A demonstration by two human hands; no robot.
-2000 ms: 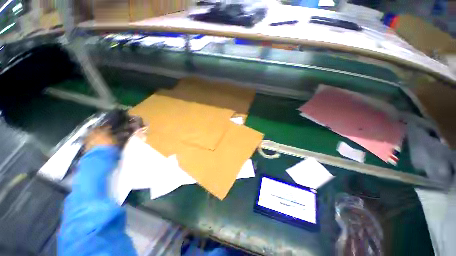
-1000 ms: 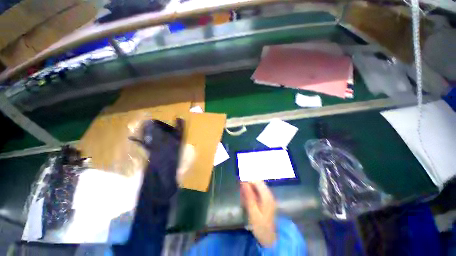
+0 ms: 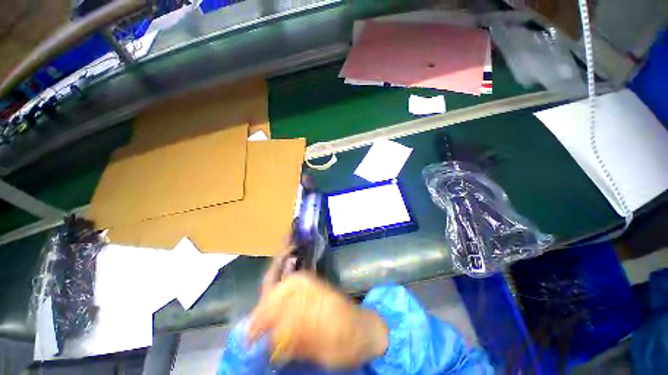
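A dark, glossy unit point(image 3: 307, 220) stands roughly upright at the left edge of the tablet, blurred. My left hand point(image 3: 272, 282) is around its lower part, mostly hidden behind my right hand. My right hand point(image 3: 322, 322) lies across in front of the unit's lower end, blurred; its fingers point left, and its grip cannot be made out. The tablet point(image 3: 370, 211) lies on the bench with a bright white screen. A bagged black unit point(image 3: 480, 223) lies right of the tablet in shiny clear film.
Tan cardboard sheets point(image 3: 183, 176) lie back left, with white papers point(image 3: 128, 293) and a dark bagged bundle point(image 3: 73, 286) at left. Pink sheets point(image 3: 421, 55) are at back. A tape ring point(image 3: 322, 161) is behind the tablet. A blue bin point(image 3: 575, 293) is below right; a white cord point(image 3: 595, 124) hangs at right.
The unit has come from over the cardboard to beside the tablet. My right hand has left the tablet's lower edge and moved left to the unit. The view has shifted.
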